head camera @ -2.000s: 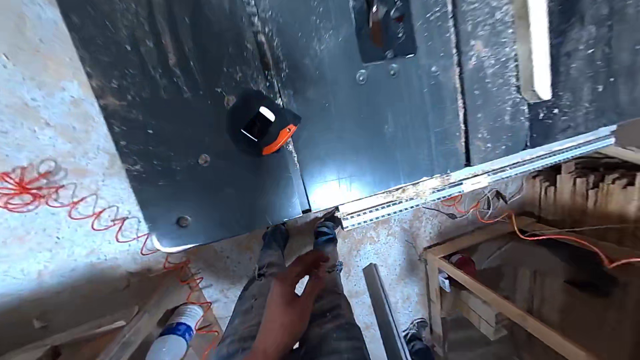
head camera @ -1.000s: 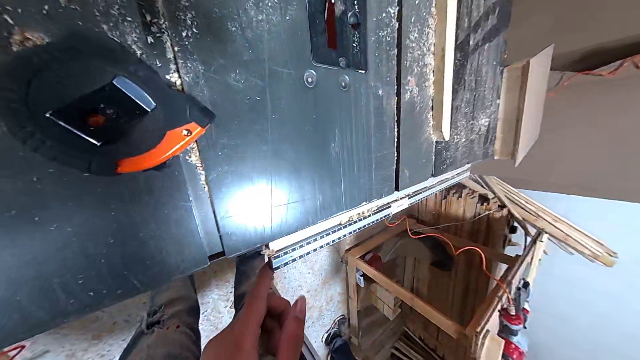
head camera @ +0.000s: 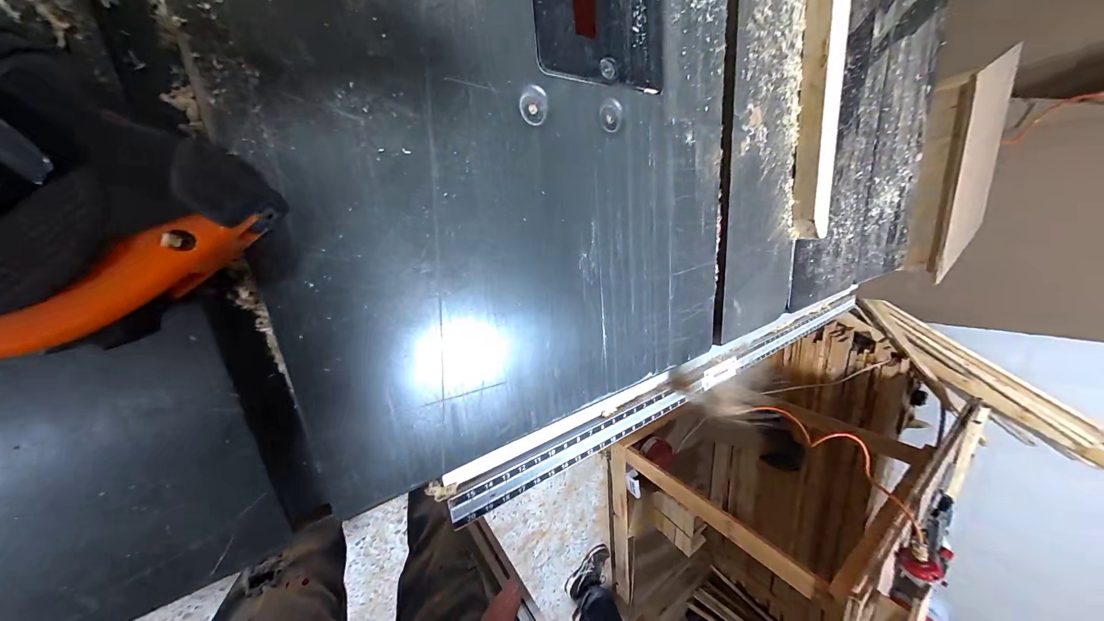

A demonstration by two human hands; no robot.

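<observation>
Only a small blurred part of what looks like my right hand (head camera: 504, 601) shows at the bottom edge, below the rail and beside my leg; its fingers and anything in them are hidden. My left hand is out of view. A metal rail with a printed scale (head camera: 569, 454) runs along the front edge of the dark, dusty table of what looks like a table saw (head camera: 517, 259). A blurred tan thing (head camera: 720, 392), too smeared to name, is over the rail. A black and orange tool (head camera: 129, 276) lies on the table at left.
A pale wood strip (head camera: 815, 121) lies on the table's right part, near a recessed plate (head camera: 634, 43). Beyond the rail stands a wooden frame (head camera: 733, 526) with an orange cord (head camera: 849, 438) and stacked boards. A person's shoe (head camera: 586, 571) shows on the floor.
A second ago a hand had its finger at the rail's near end; now only a sliver shows at the bottom edge. The blurred tan thing has appeared over the rail. The view has moved closer.
</observation>
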